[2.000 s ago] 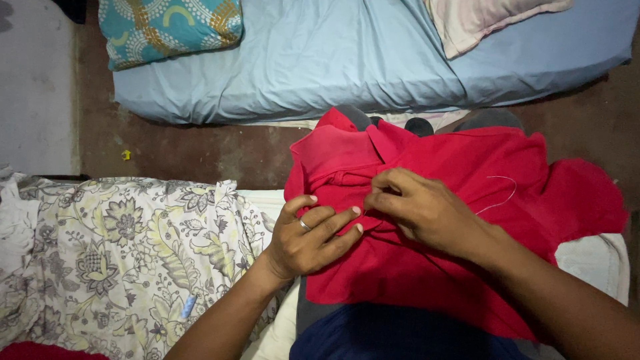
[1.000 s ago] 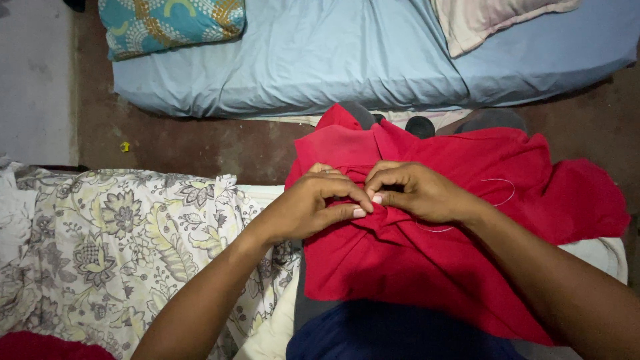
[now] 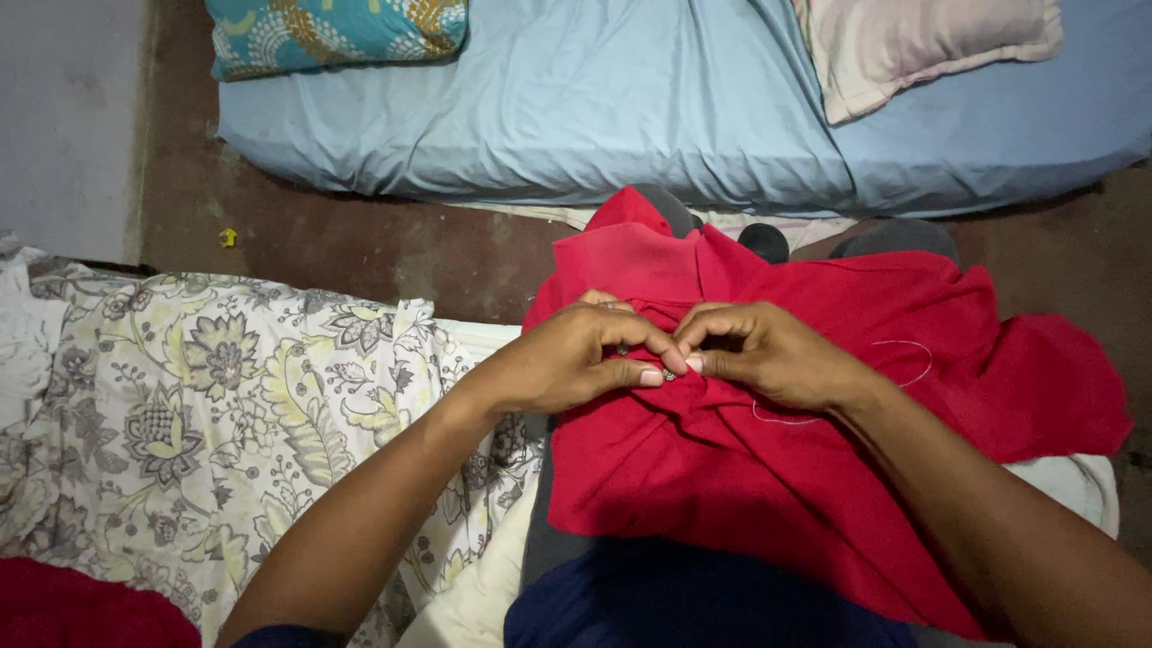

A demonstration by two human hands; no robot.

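Note:
A red garment [image 3: 765, 477] with a collar lies spread over my lap. My left hand [image 3: 576, 355] pinches a fold of it between thumb and fingers, and a small patterned bead or button [image 3: 669, 374] shows at the fingertips. Right against it, my right hand [image 3: 774, 355] has its thumb and forefinger closed at the same spot. A thin white thread [image 3: 927, 364] curves over the red cloth beside my right hand. Whether a needle is between the fingertips cannot be seen.
Floral fabric [image 3: 225, 432] covers the surface at my left, with more red cloth [image 3: 85, 607] at the lower left corner. Ahead, across the brown floor [image 3: 360, 247], stands a bed with a blue sheet [image 3: 612, 117], a teal patterned pillow [image 3: 337, 36] and a pale pillow [image 3: 927, 45].
Since two seconds ago my left hand has turned and moved up, from spread fingers on the cloth to a pinch beside my right hand. More white thread shows on the cloth.

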